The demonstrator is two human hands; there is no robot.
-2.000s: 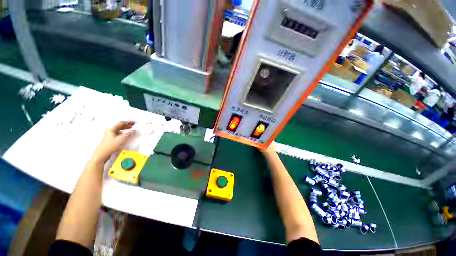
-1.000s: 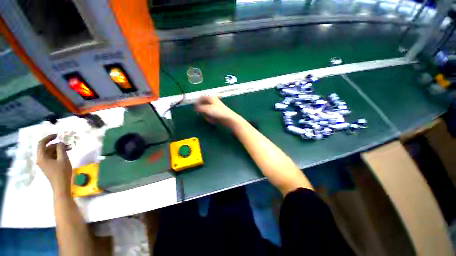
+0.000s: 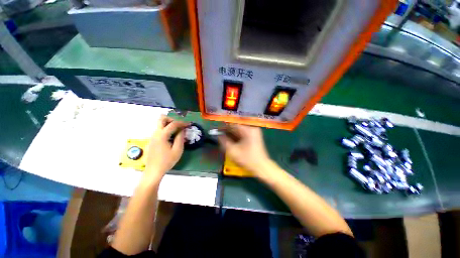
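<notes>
A white star-shaped plastic piece (image 3: 193, 134) lies in the black round cup (image 3: 197, 143) of the press fixture. My left hand (image 3: 169, 146) is at the cup's left edge, with its fingertips at the star; whether it grips the star cannot be told. My right hand (image 3: 244, 146) is blurred, right of the cup, with a small silvery part (image 3: 216, 132) at its fingertips. The left yellow button box (image 3: 132, 154) is left of my left hand. The right yellow button box (image 3: 233, 169) is partly hidden under my right hand.
The control box (image 3: 262, 60) overhangs just behind my hands. Metal cylindrical parts (image 3: 378, 158) are heaped at right. A dark patch (image 3: 303, 155) lies between them and my right hand. The white sheet (image 3: 91, 146) covers the left side. A blue crate (image 3: 38, 227) is below left.
My left hand has moved right from the white sheet to the cup. My right hand has come back toward the cup from beside the conveyor. A white star now shows in the cup.
</notes>
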